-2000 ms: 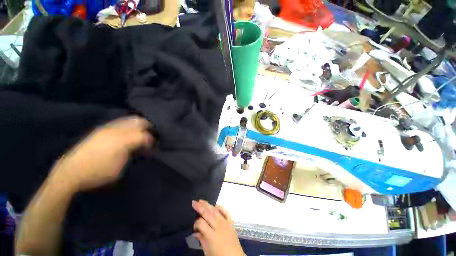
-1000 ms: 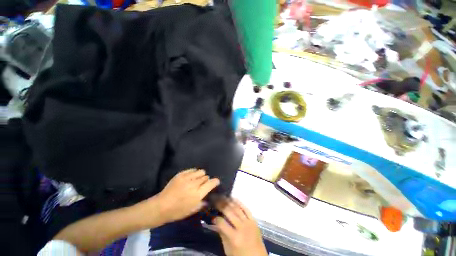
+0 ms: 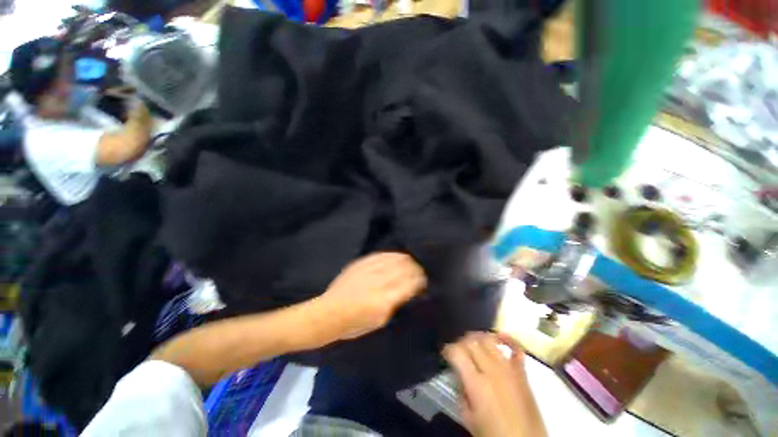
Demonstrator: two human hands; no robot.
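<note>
A large black garment piece (image 3: 281, 213) lies bunched and folded left of the white and light-blue sewing machine (image 3: 533, 243). Its right part reaches the needle area, where blur hides the needle. My left hand (image 3: 375, 294) is curled shut on the cloth near its lower middle, the forearm crossing from the lower left. My right hand (image 3: 495, 380) is at the cloth's lower right corner, below the machine head. Its fingers are bent and blurred, and I cannot tell whether they grip the cloth.
A smartphone (image 3: 616, 363) lies under the machine arm. A green cup (image 3: 627, 94) and a yellowish ring (image 3: 655, 245) are on the machine. Another person (image 3: 72, 141) in white is at the upper left. More black cloth (image 3: 94, 290) is at the left. White scraps (image 3: 734, 94) lie behind.
The view has swung left, so the machine appears further right and the other person shows. My left hand has come from the left cloth to near my right, then lifted slightly away. The cloth is more bunched.
</note>
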